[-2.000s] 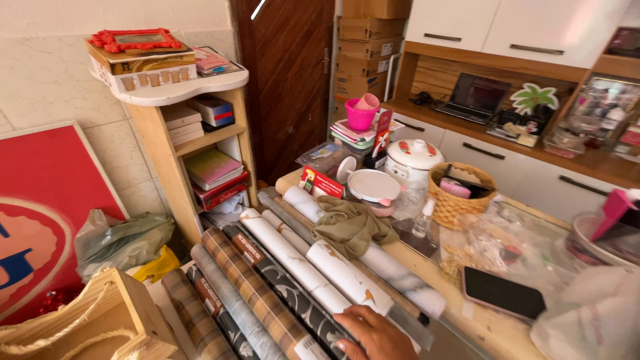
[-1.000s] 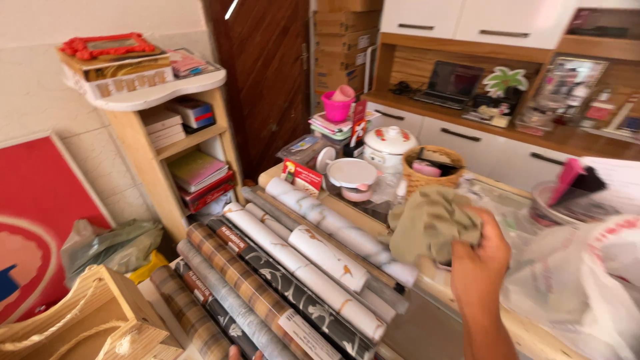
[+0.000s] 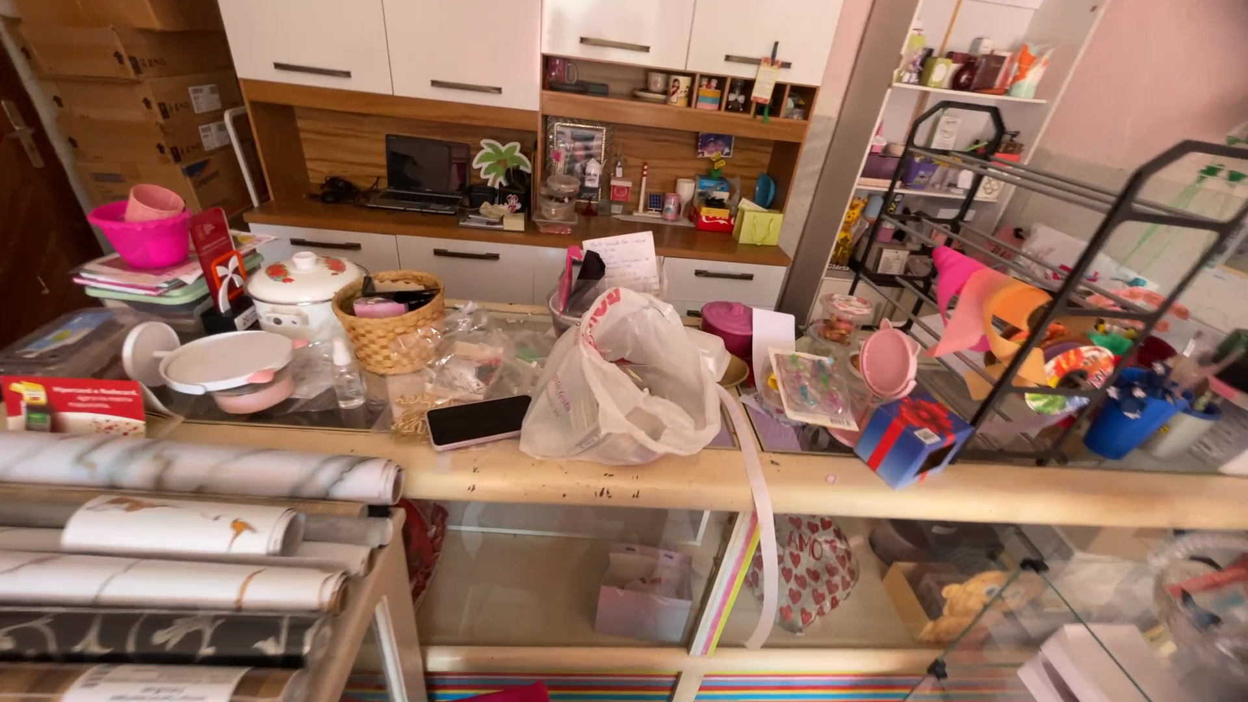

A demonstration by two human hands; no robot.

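Neither my left hand nor my right hand shows in the head view now, and the olive cloth is out of sight. Several patterned rolls lie side by side at the lower left, among them a marbled white roll (image 3: 195,466) and a black roll with a pale scroll pattern (image 3: 161,636). A smartphone (image 3: 478,422) lies face up on the glass-topped counter (image 3: 585,484). Right beside it stands a crumpled white plastic bag (image 3: 624,390). A woven basket (image 3: 390,336) and a white enamel pot (image 3: 304,292) with a floral lid stand behind.
A black metal rack (image 3: 1048,302) stands on the counter at the right, with a blue gift box (image 3: 912,439) next to it. A pale ribbon (image 3: 763,526) hangs over the front edge. Below, the glass case holds a heart-patterned balloon (image 3: 807,573). Cardboard boxes (image 3: 146,107) are stacked at the back left.
The view has swung to the right. One second ago my right hand held the olive cloth above the counter, and fingers showed at the rolls; now hands and cloth are out of view.
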